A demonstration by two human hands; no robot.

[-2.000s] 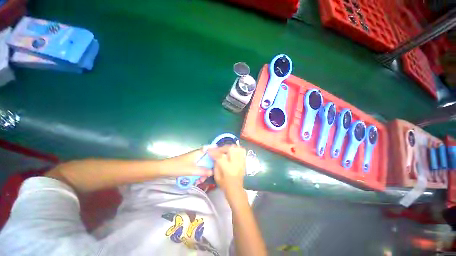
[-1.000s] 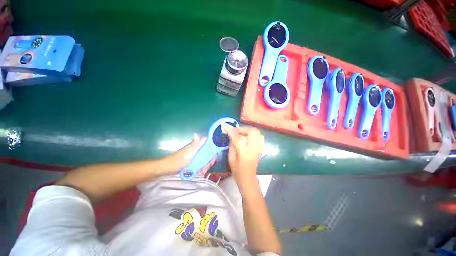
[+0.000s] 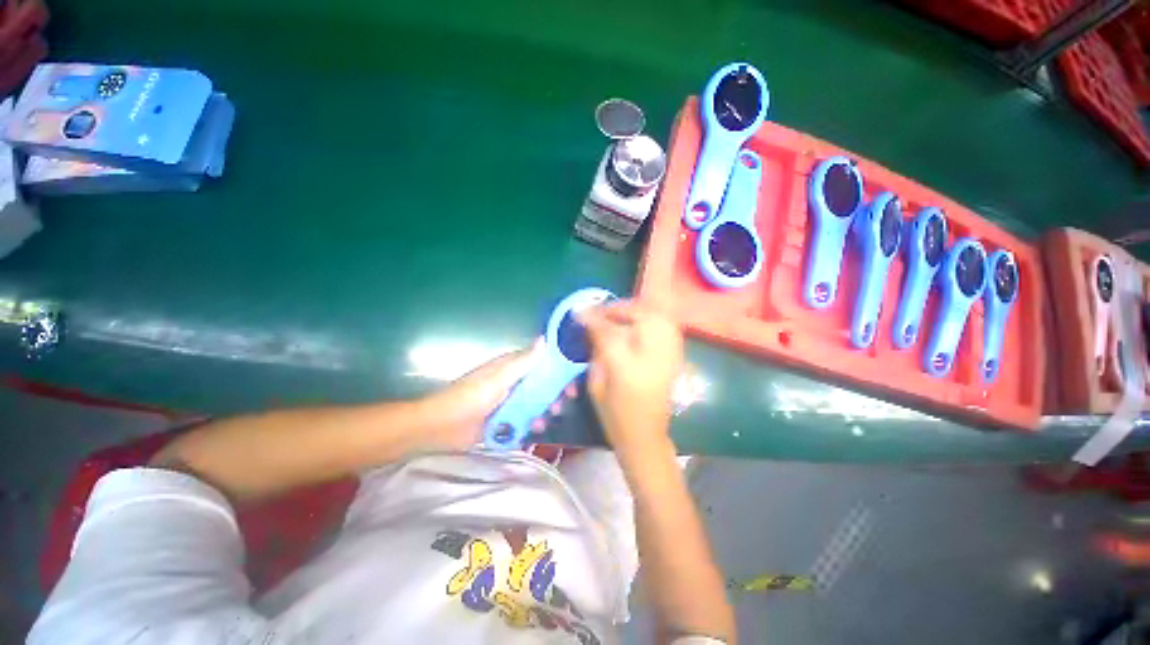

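Note:
A light-blue handheld device [image 3: 542, 386] with a round dark face is tilted over the bench's front edge. My left hand [image 3: 486, 388] holds it by the handle from below. My right hand [image 3: 637, 359] is at the round face with its fingertips on it; whether they pinch a cloth cannot be seen. A salmon-red foam tray [image 3: 757, 318] to the right holds several blue devices [image 3: 831, 233], one lying over the tray's left end. A small bottle [image 3: 619, 193] with its round lid flipped open stands at the tray's left side.
Blue and pink retail boxes [image 3: 114, 116] lie stacked at the left. A second, paler tray [image 3: 1072, 321] with a white slip [image 3: 1111, 428] adjoins the first at the right. Red compartment trays [image 3: 1110, 78] are at the upper right, beside a metal bar.
My right hand has shifted from beside the device to over its round face, with the face more visible than at first. The device stays in my left hand. The camera view has also shifted.

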